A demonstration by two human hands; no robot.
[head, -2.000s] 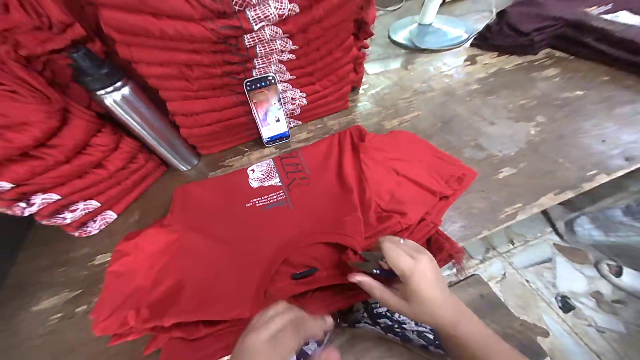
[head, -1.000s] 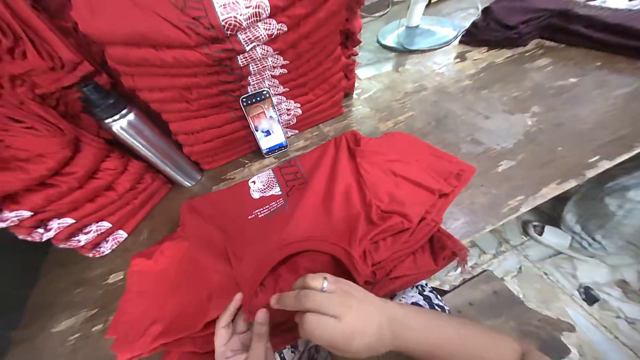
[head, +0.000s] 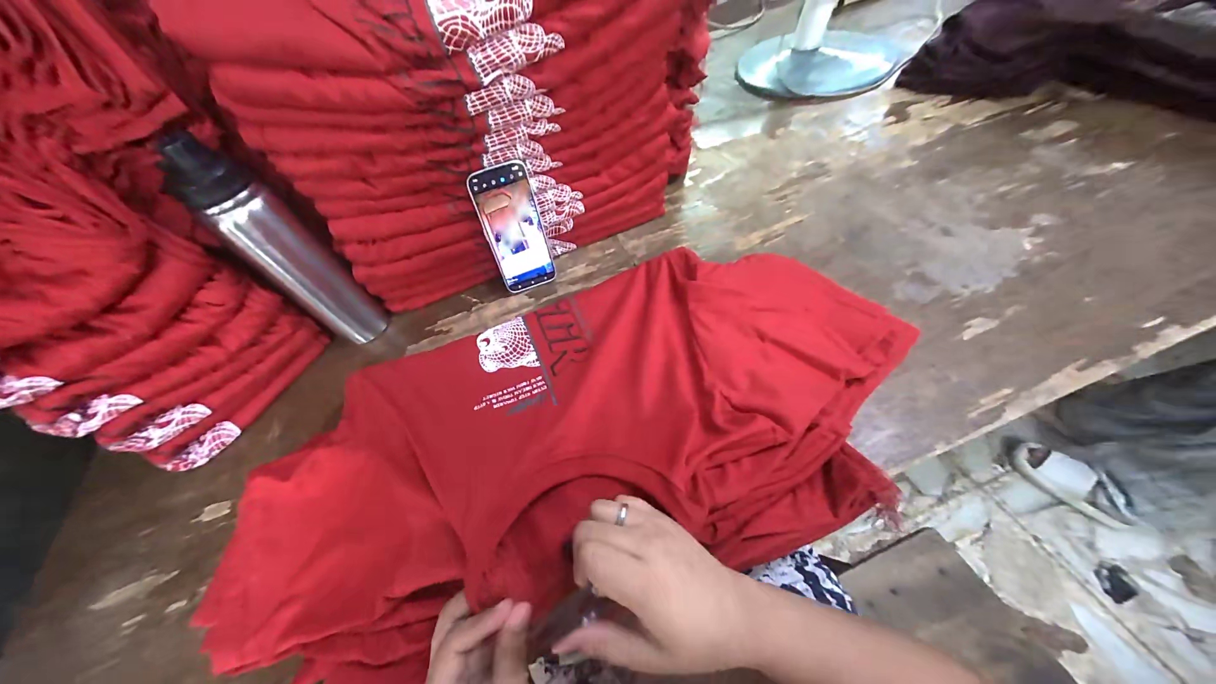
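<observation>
Several red T-shirts (head: 617, 408) lie in a pile, the top one with a white and dark print and its neckline toward me. My left hand (head: 480, 641) grips the neckline's left edge between thumb and fingers. At the neck opening, my right hand (head: 655, 589), with a ring on one finger, has curled fingers around a small dark tool, mostly hidden and blurred. Behind the pile a smartphone (head: 513, 228) with a lit screen leans on a tall stack of folded red shirts (head: 427, 123).
A steel bottle (head: 285, 256) with a black top leans between two red stacks (head: 104, 313). A metal stand base (head: 817, 65) and dark folded cloth (head: 1073, 47) are at the back right. The worn wooden tabletop (head: 978, 237) ends at right above a tiled floor.
Two seconds ago my hands were apart, with a dark tool in the right and a small dark mark inside the collar. Now both hands are close together at the neckline.
</observation>
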